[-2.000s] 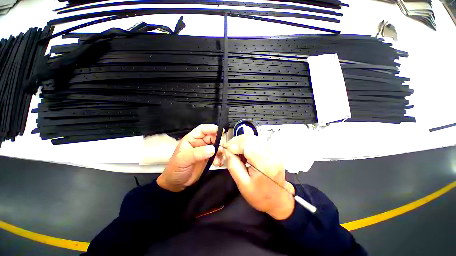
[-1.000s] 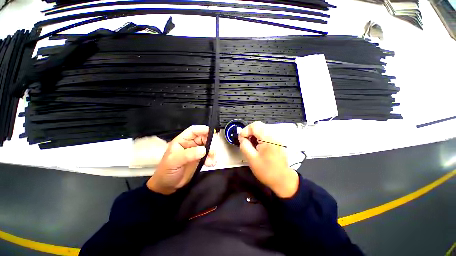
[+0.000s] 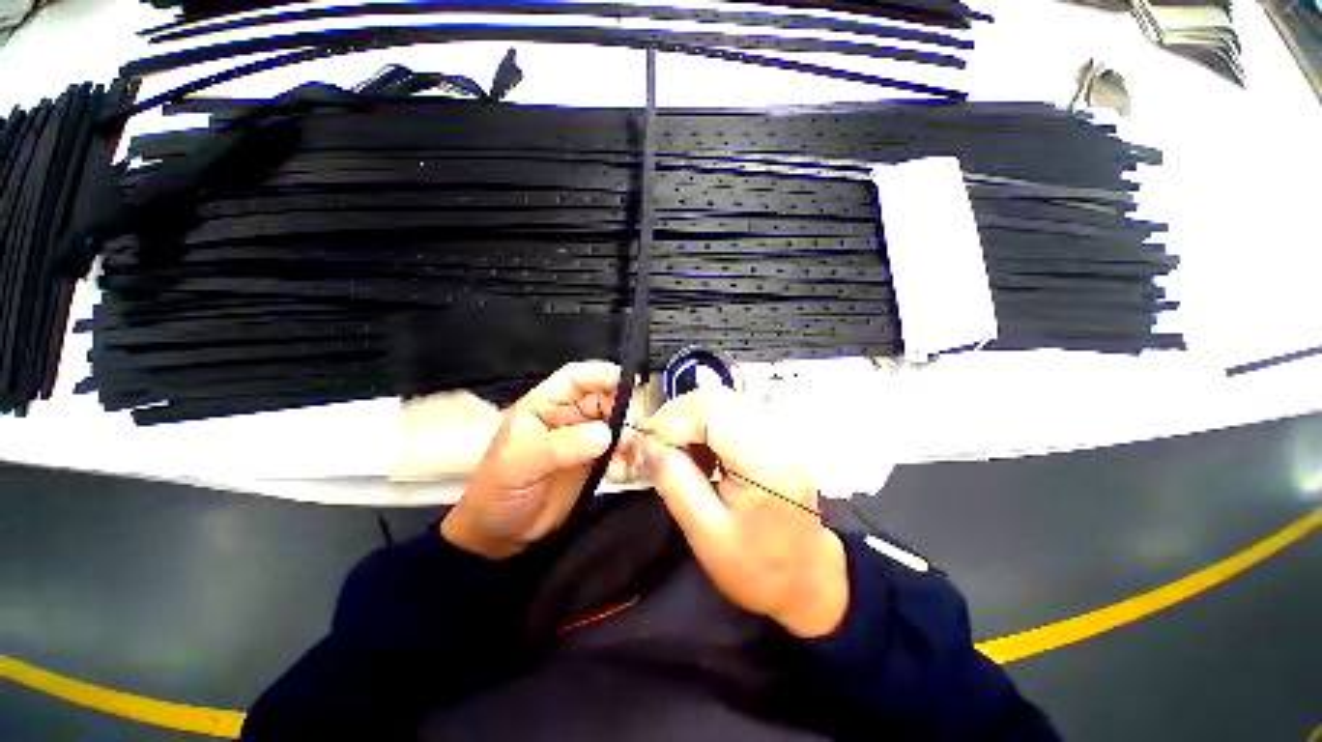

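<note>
My left hand [image 3: 539,461] holds a narrow black strap [image 3: 645,218] near its lower end. The strap runs away from me across the pile of black punched straps [image 3: 783,247]. My right hand [image 3: 754,515] pinches a thin dark applicator [image 3: 776,493] with a whitish far end. Its tip is at the strap beside my left fingertips; whether it touches is too small to tell. A small round dark pot [image 3: 699,374] with a pale rim stands just beyond my right hand, partly hidden by it.
A white card [image 3: 937,258] lies on the pile's right. More black straps lie beyond [image 3: 551,41] and at the left [image 3: 51,239]. A dark tangled strip [image 3: 435,83] is upper left. Crumpled pale paper [image 3: 447,435] lies at the near table edge. Stacked panels [image 3: 1196,32] are far right.
A second ago my right hand was at the pot; it has moved left and nearer me, back to the strap. My left hand still holds the strap.
</note>
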